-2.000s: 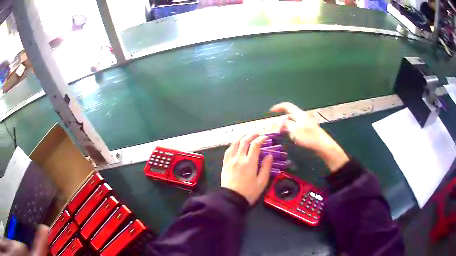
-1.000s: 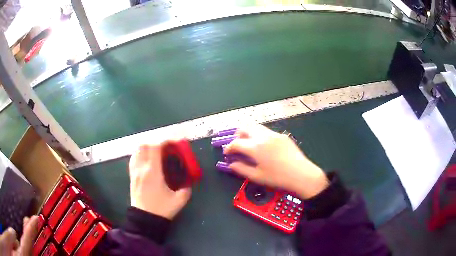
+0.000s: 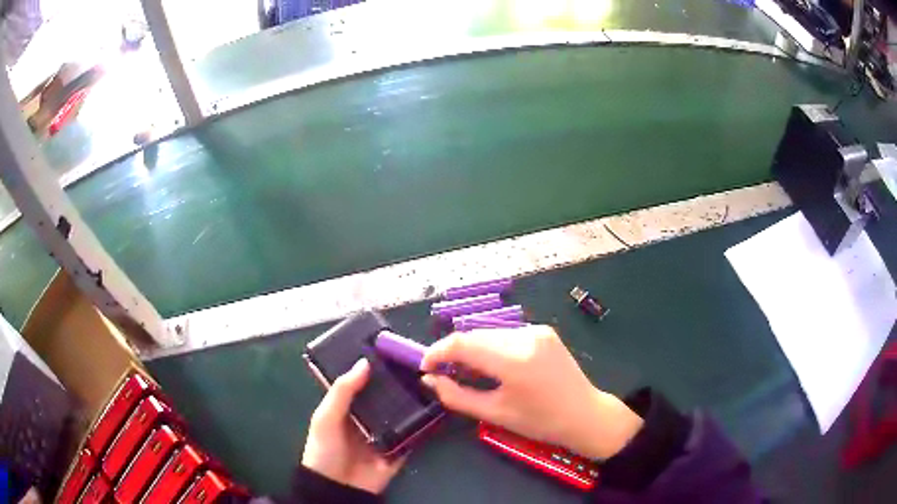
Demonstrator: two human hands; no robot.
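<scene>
My left hand (image 3: 344, 438) holds a portable radio (image 3: 379, 384) with its black back facing up. My right hand (image 3: 521, 379) grips a purple cell (image 3: 401, 348) whose far end is at the radio's back. Several purple cells (image 3: 474, 304) lie loose behind my right hand. A second red radio (image 3: 536, 457) lies on the bench, partly hidden under my right hand. A small dark stick with a metal end (image 3: 590, 303) lies on the bench to the right of the cells.
Red radios (image 3: 148, 448) stand in rows at lower left beside an open brown carton (image 3: 84, 330). A worn pale rail (image 3: 393, 281) borders the green belt (image 3: 472, 148). A white post (image 3: 74, 221) stands left. A black-and-silver fixture (image 3: 821, 177) and white paper (image 3: 811, 305) are right.
The left radio is lifted from the bench and turned back side up in my left hand. My right hand has taken a purple cell from the pile to the radio. The small stick is now uncovered.
</scene>
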